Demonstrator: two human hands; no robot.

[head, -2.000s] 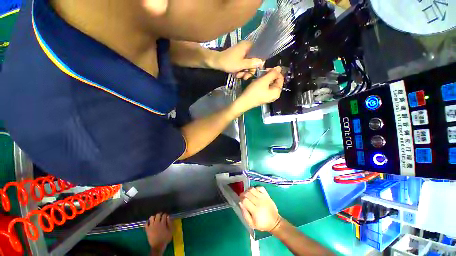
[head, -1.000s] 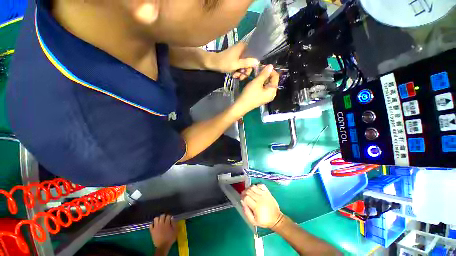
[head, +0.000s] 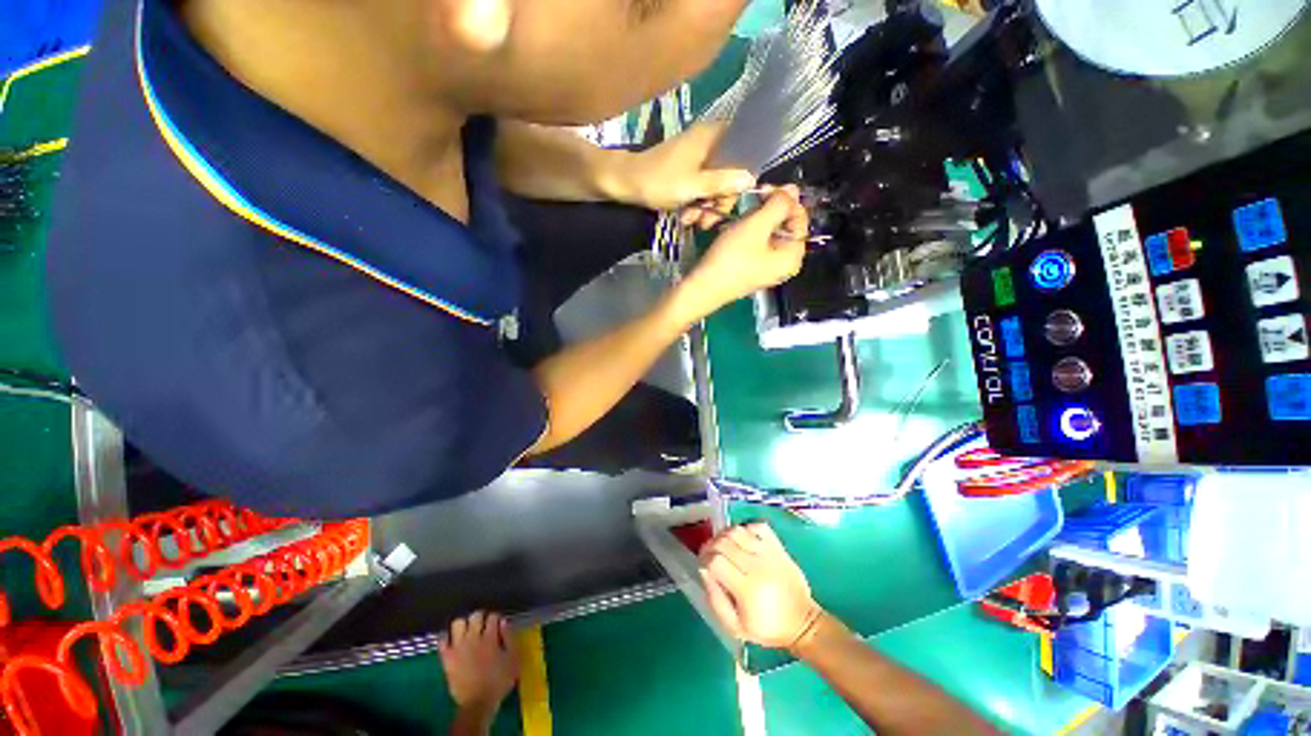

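My right hand [head: 762, 590] rests with curled fingers at the grey frame bar [head: 673, 554], beside a small red part [head: 695, 535]; whether it grips the bar is hidden. My left hand [head: 479, 661] lies at the bench edge, fingers slightly spread, with nothing visible in it. Another person in a navy shirt [head: 316, 331] leans in. That person's hands [head: 769, 237] hold a thin lead at the black machine [head: 877, 187], with a fan of grey-white strands [head: 776, 101] beside them.
The black control panel [head: 1150, 331] stands at the right. A bent metal bar [head: 845, 388] projects from the machine. A light blue tray [head: 992, 539], red cables [head: 1014, 472] and a striped multi-wire cable [head: 805, 500] lie below. An orange coiled hose [head: 216, 590] is at lower left.
The view has shifted slightly. The other person's hands have moved a little near the machine. My hands keep nearly the same places and poses.
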